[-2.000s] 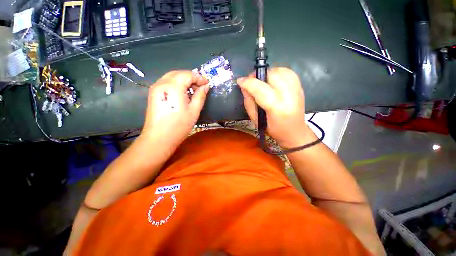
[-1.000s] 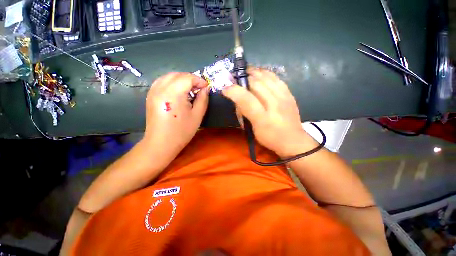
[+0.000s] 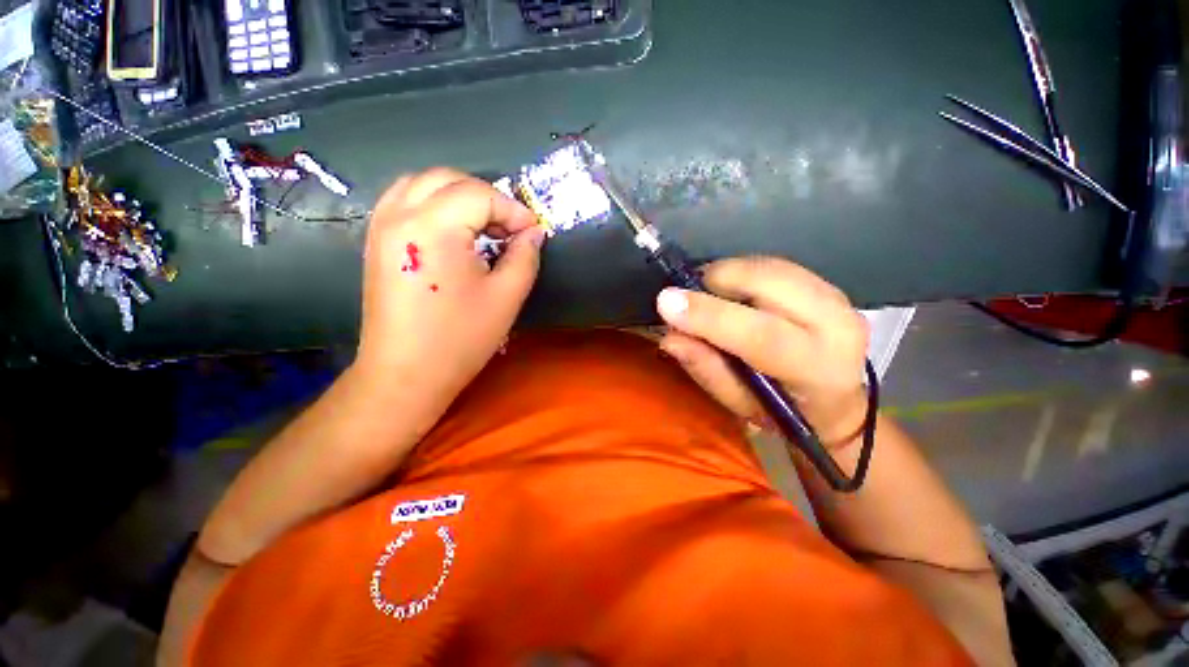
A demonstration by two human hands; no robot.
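The small blue-white circuit board (image 3: 567, 186) lies on the dark green surface in front of me. My left hand (image 3: 450, 254) is at its left edge, thumb and forefinger pinched on a small yellowish and white part, probably a flex cable, touching the board. A thin silvery wire (image 3: 280, 209) runs from my left hand to the far left. My right hand (image 3: 780, 341) holds the black soldering iron (image 3: 668, 257) like a pen. Its metal shaft points up and left, with the tip at the board's right edge. I cannot tell whether the tip touches.
White parts with red leads (image 3: 244, 183) lie left of the board. A pile of gold and white strips (image 3: 115, 241) is at far left. The black parts tray (image 3: 456, 65) with phone shells and keypad is at the back. Tweezers (image 3: 1030, 153) cross another metal tool (image 3: 1043, 91) at right.
The soldering iron has turned from upright to slanting, its tip now down at the board. My right hand has moved right and toward me. My left hand has stayed by the board.
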